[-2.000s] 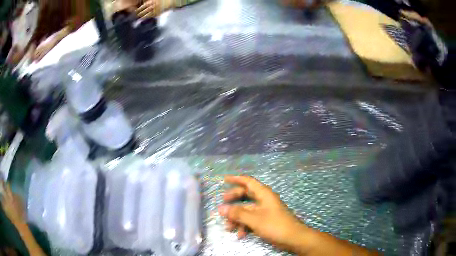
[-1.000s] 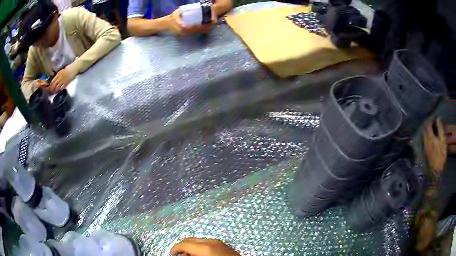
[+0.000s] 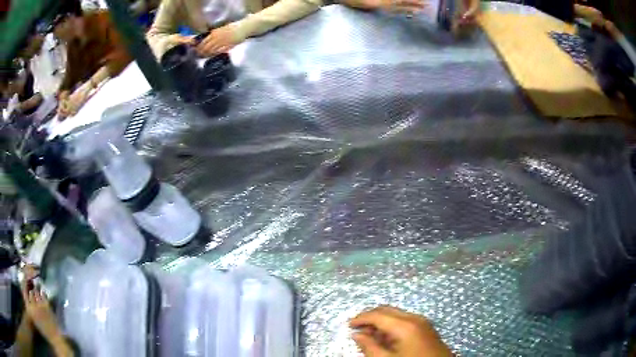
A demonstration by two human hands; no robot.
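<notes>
My right hand (image 3: 401,335) is bare and shows at the bottom edge, cut off below. Its fingers are loosely bent, a little apart, with no object visible in them. To its left stands a row of frosted translucent shells (image 3: 261,314), with dark bands between and beside some of them. The hand does not touch them. More shell-and-base units (image 3: 171,215) lie behind the row at the left, tilted against one another. My left hand is not in view.
Bubble wrap (image 3: 390,268) covers the table. Grey nested cups (image 3: 593,244) lie at right, blurred. Cardboard (image 3: 551,70) is far right, black twin cups (image 3: 202,77) far left beside a green post (image 3: 136,45). People work across the table. Another forearm (image 3: 45,317) shows at left.
The view has swung left again, so the shells are back in full view and the grey cups are at the right edge. My right hand shows more of its fingers than a second ago.
</notes>
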